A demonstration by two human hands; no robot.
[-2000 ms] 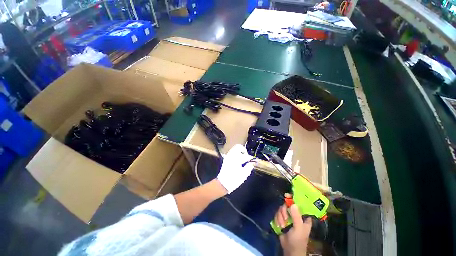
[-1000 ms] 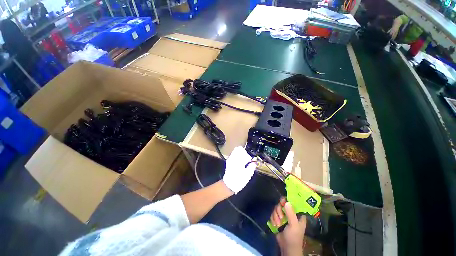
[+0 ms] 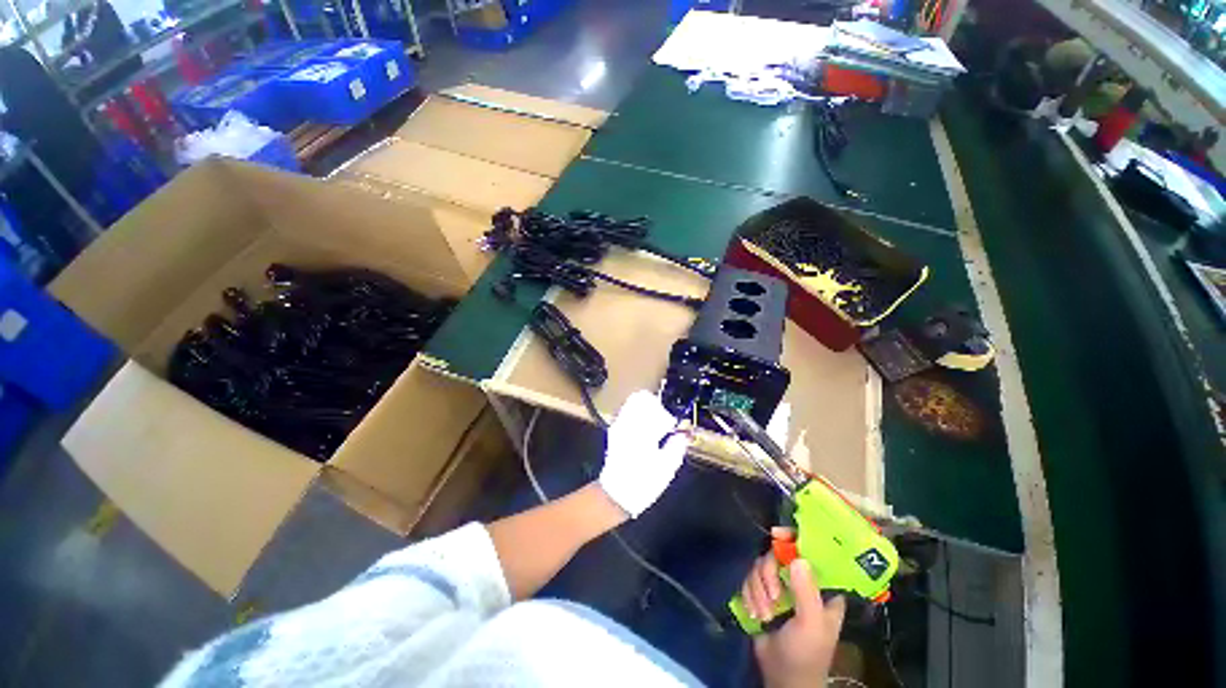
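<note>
The black power strip housing (image 3: 740, 323) lies on the tan work board (image 3: 836, 419), its open end towards me. A small green circuit board (image 3: 733, 401) shows in that end. My gloved left hand (image 3: 643, 454) pinches thin cord wire ends (image 3: 683, 433) at the left of the opening. My bare right hand (image 3: 793, 605) grips the lime-green soldering gun (image 3: 840, 548), fingers near the orange trigger. The gun's metal tip points up-left to the circuit board; exact contact cannot be told. A black power cord (image 3: 569, 347) lies left of the housing.
A dark red parts tray (image 3: 831, 325) with black and yellow parts stands right of the housing. Bundled black cords (image 3: 558, 246) lie behind left. A large carton (image 3: 202, 484) of black cords is at left. The dark conveyor (image 3: 1076, 350) runs at right. A person's arm shows at far right.
Compared with one second ago, the soldering gun and my right hand have shifted slightly right and down. My left hand stays at the wires.
</note>
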